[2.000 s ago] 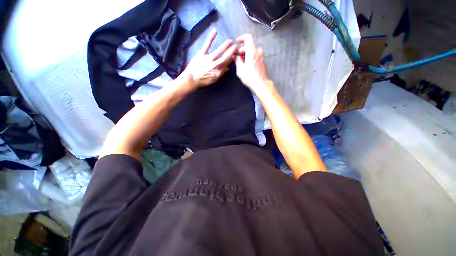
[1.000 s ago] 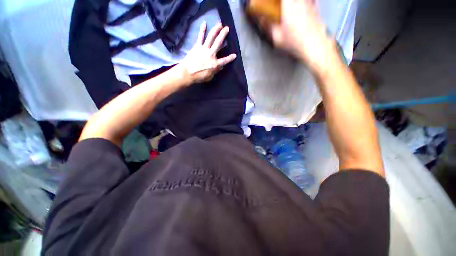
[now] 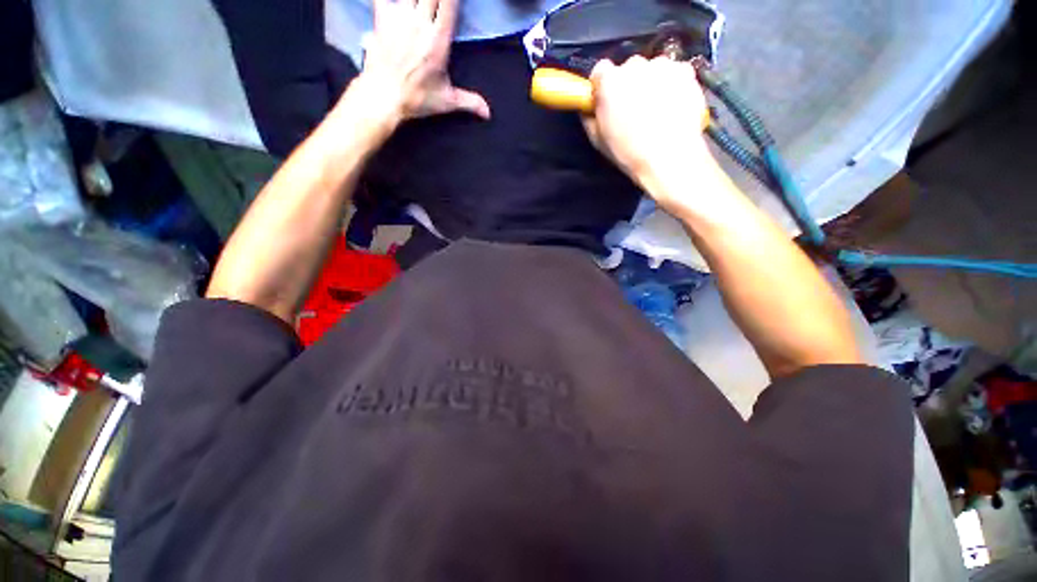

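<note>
My right hand is closed around the yellow-orange handle of the steam iron. The iron's black body with a light edge lies at the right edge of the dark garment, near the top of the view. My left hand lies on the garment to the left of the iron, thumb spread out, holding nothing. Its fingertips are cut off by the top edge. A strip of pale blue-grey cloth shows beyond the dark cloth. The iron's soleplate is hidden.
The pale pressing table extends right of the iron. A teal hose runs from the iron to the right edge. Red plastic-like material lies below the table at left, and a clear plastic bag lies further left.
My right hand left the cloth, took hold of the iron and brought it down onto the garment's right part. My left hand opened flat and sits higher in view. The camera view has shifted.
</note>
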